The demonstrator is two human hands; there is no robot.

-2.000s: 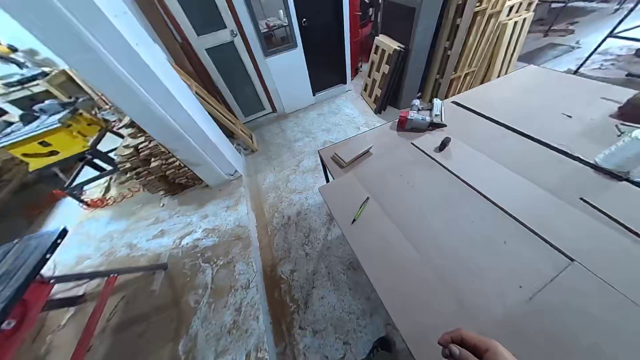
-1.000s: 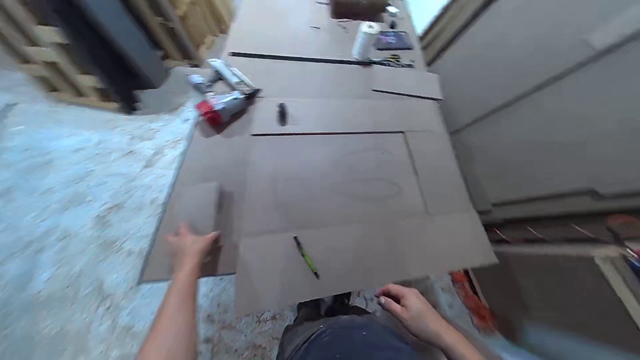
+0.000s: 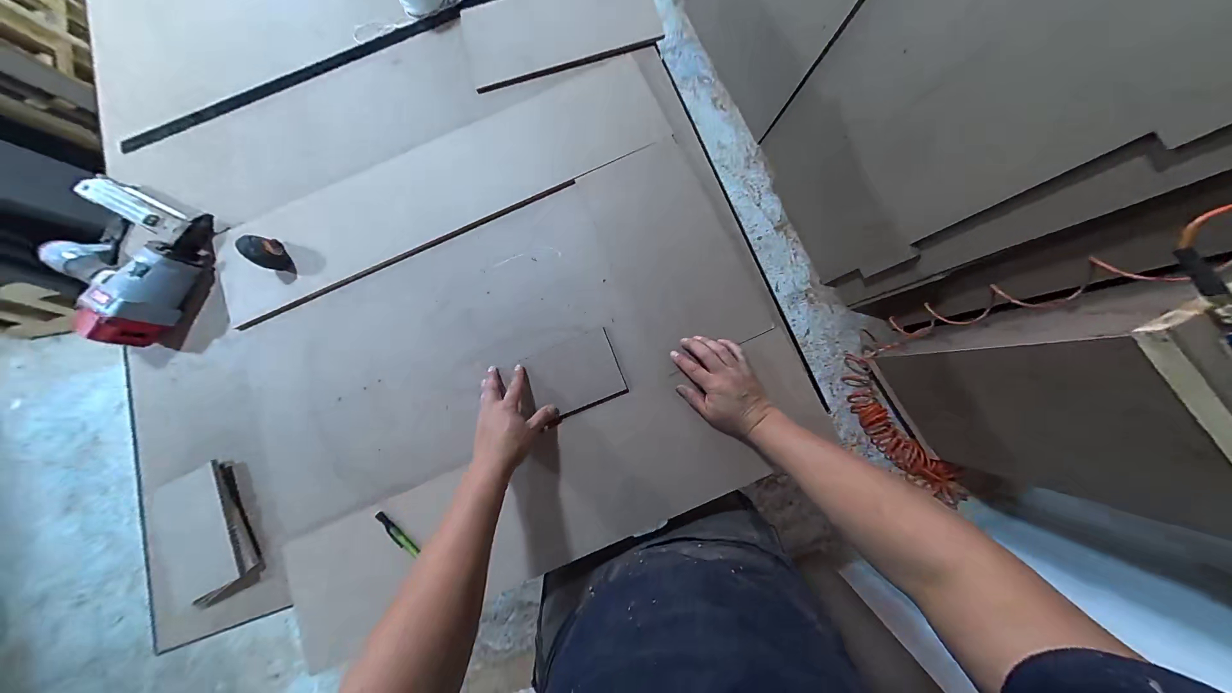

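Observation:
With spread fingers, my left hand [image 3: 508,422] rests on a small rectangular board piece [image 3: 577,371], its thumb at the near edge. My right hand [image 3: 722,385] lies palm down on the long board strip at the right, just beside that piece, fingers apart. Beneath both are larger flat board panels [image 3: 404,337]. A green and black pen or marker [image 3: 397,534] lies left of my left forearm, partly covered by it. At the lower left sits a small stack of board pieces [image 3: 202,534].
A grey and red nail gun [image 3: 144,274] and a small black and orange object [image 3: 265,253] lie at the left. Past the worktop's right edge are stacked large panels [image 3: 962,125], an orange coiled air hose [image 3: 895,443] and a wooden-edged box or frame [image 3: 1189,375].
My left hand has moved from the pieces at the left to the middle of the panels, where a small board piece now lies. My right hand has come onto the panels. The view has turned.

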